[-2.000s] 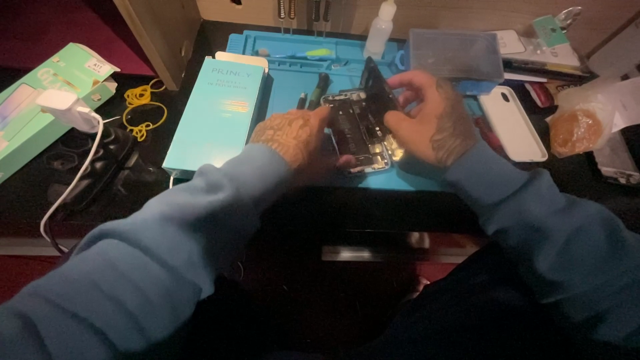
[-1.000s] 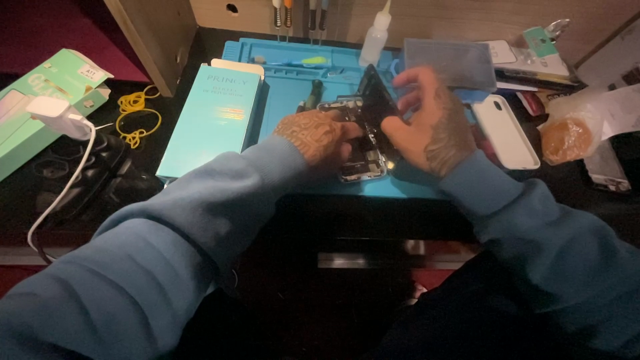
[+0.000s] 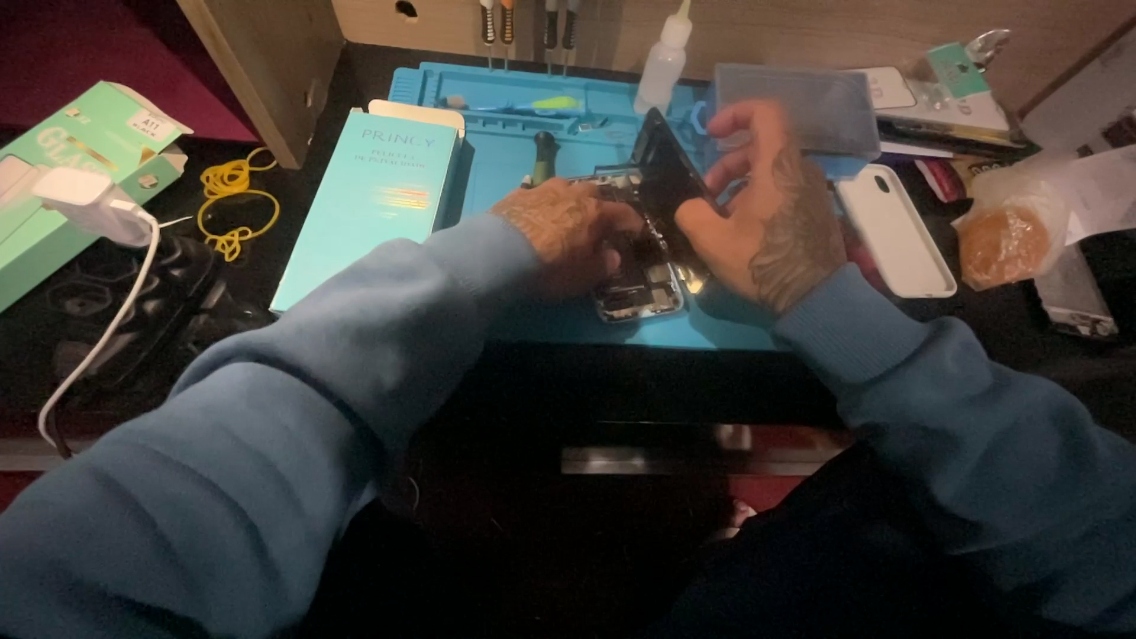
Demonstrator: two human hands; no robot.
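Note:
An opened smartphone body with its inner parts exposed lies on a blue silicone repair mat. Its dark screen panel stands tilted up along the body's right side. My left hand rests over the phone body, fingers on its inside; whether it grips anything is hidden by blur and the hand itself. My right hand is at the right edge of the screen panel, thumb against it and the other fingers spread behind. A dark-handled screwdriver lies on the mat just above my left hand.
A turquoise box stands left of the phone. Behind are a squeeze bottle and a clear plastic case. A white phone case and a plastic-wrapped item lie right. Yellow cord and a white charger are left.
My left hand has moved from the phone's upper left edge onto its inside. My right hand's fingers have spread farther apart beside the raised screen panel.

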